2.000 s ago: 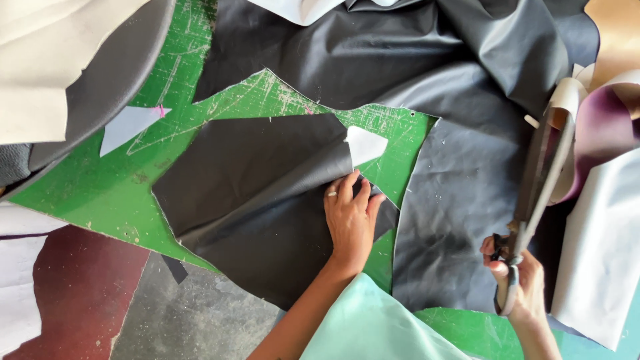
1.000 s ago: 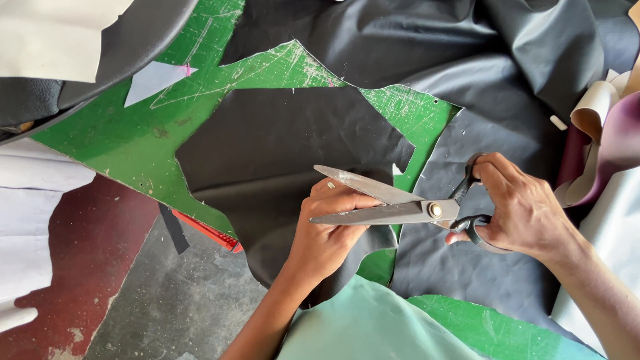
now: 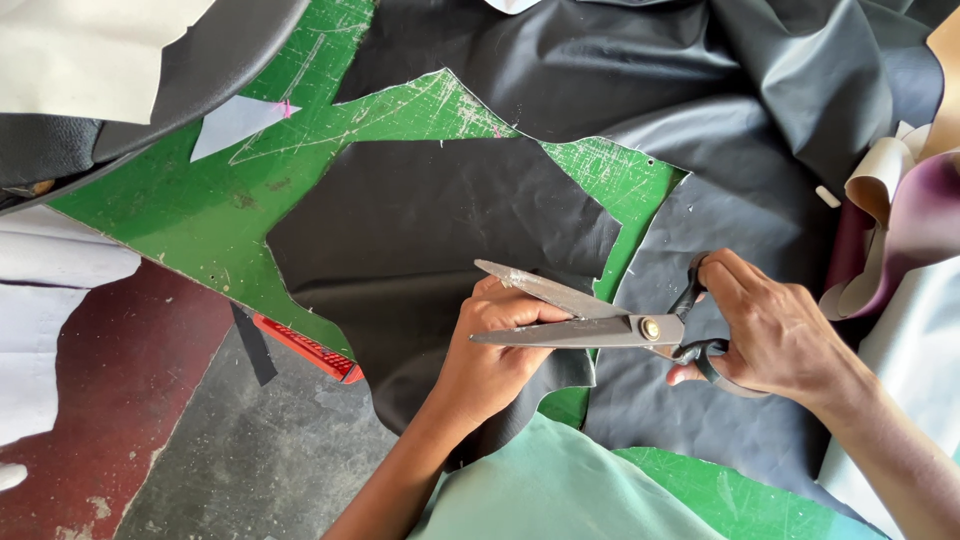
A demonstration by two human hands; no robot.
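A cut piece of black leather-like sheet point(image 3: 442, 202) lies on the green tabletop point(image 3: 202, 202), its lower part folded and hanging over the near edge. My left hand point(image 3: 499, 349) grips that piece near its lower right side, fingers curled and partly hidden behind the blades. In my right hand point(image 3: 772, 330) are large metal scissors point(image 3: 651, 327) with black-wrapped handles. Their blades stand apart, pointing left, above my left hand. A larger black sheet point(image 3: 720, 247) spreads to the right and along the top, with wrinkles at the upper right.
A pale triangular scrap point(image 3: 240, 126) lies on the green top, left of the black piece. Rolled purple and cream material point(image 3: 885, 225) is at the right, near a small white chalk-like stick point(image 3: 828, 197). A red plastic object point(image 3: 304, 347) shows under the table edge. Cream material point(image 3: 82, 52) covers the upper left.
The scissors, upright at the far right two seconds ago, have come left over my left hand, blades apart. The white scrap seen beside my left hand earlier is no longer visible there.
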